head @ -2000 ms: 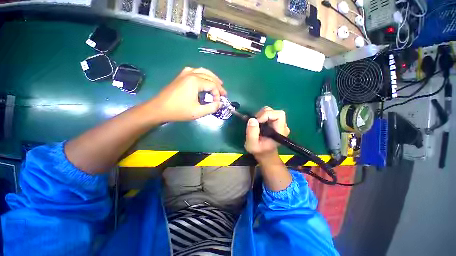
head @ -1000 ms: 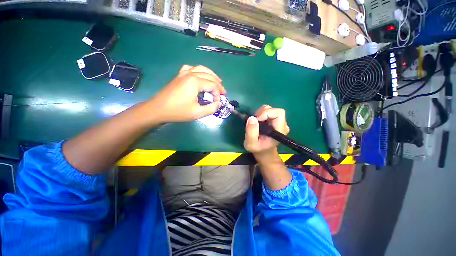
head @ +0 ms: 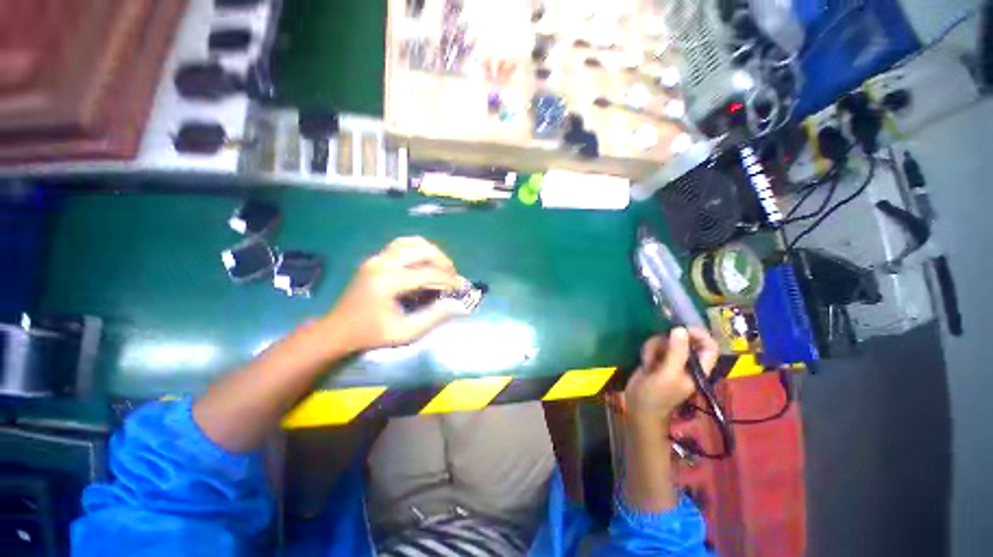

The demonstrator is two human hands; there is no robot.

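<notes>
My left hand holds the small watch assembly in its fingertips above the green mat, its shiny inside edge showing past the fingers. My right hand is at the mat's front right, closed around the black soldering iron, whose black cord hangs below the hand. The iron's tip cannot be made out. The picture is blurred.
Watch units lie at the mat's left. A grey-silver cylinder tool, tape roll and fan stand right. The wooden tray, divided box, white bottle and red trays are behind.
My right hand has moved away from the watch assembly to the right with the iron. My left hand still holds the assembly. The view has tilted up, showing more of the back.
</notes>
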